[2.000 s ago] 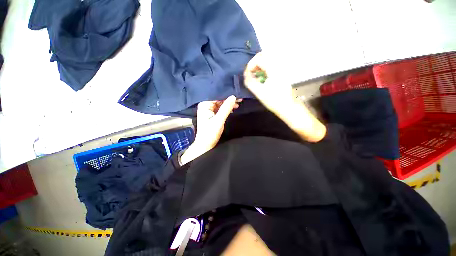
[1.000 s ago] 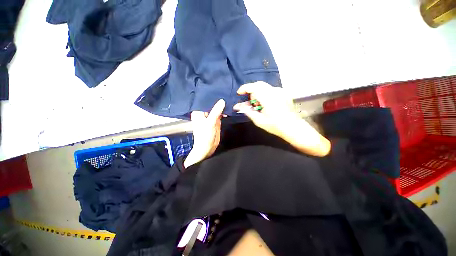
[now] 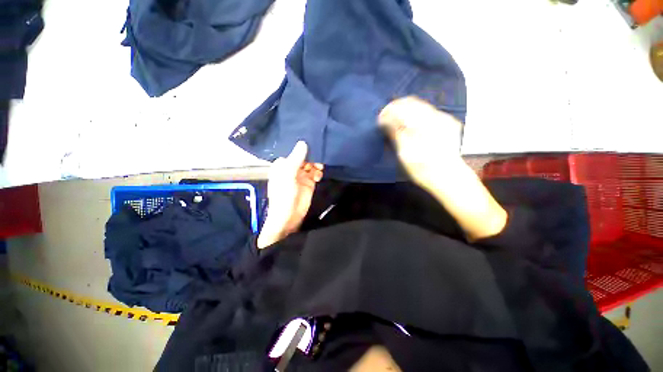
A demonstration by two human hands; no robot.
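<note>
Navy blue trousers (image 3: 356,94) lie on the white table, with their near edge at the table's front edge. My left hand (image 3: 287,200) is at this edge, thumb up against the cloth and fingers curled; whether it pinches the cloth is unclear. My right hand (image 3: 429,138) is blurred, curled and palm down over the right part of the trousers. The green grip of the thread snips showed in it earlier and is now hidden by the hand. A cloth corner with small white marks points left.
More dark garments (image 3: 193,36) lie at the table's upper left. A blue basket (image 3: 185,187) of dark garments stands below left. Red baskets (image 3: 625,196) stand right, with dark cloth beside them. An orange item (image 3: 645,10) and a brownish thing (image 3: 658,62) are at the upper right.
The view has shifted, so the table items appear further right. My right hand has turned more palm down over the cloth, and the green grip no longer shows. My left hand stays near the trousers' edge.
</note>
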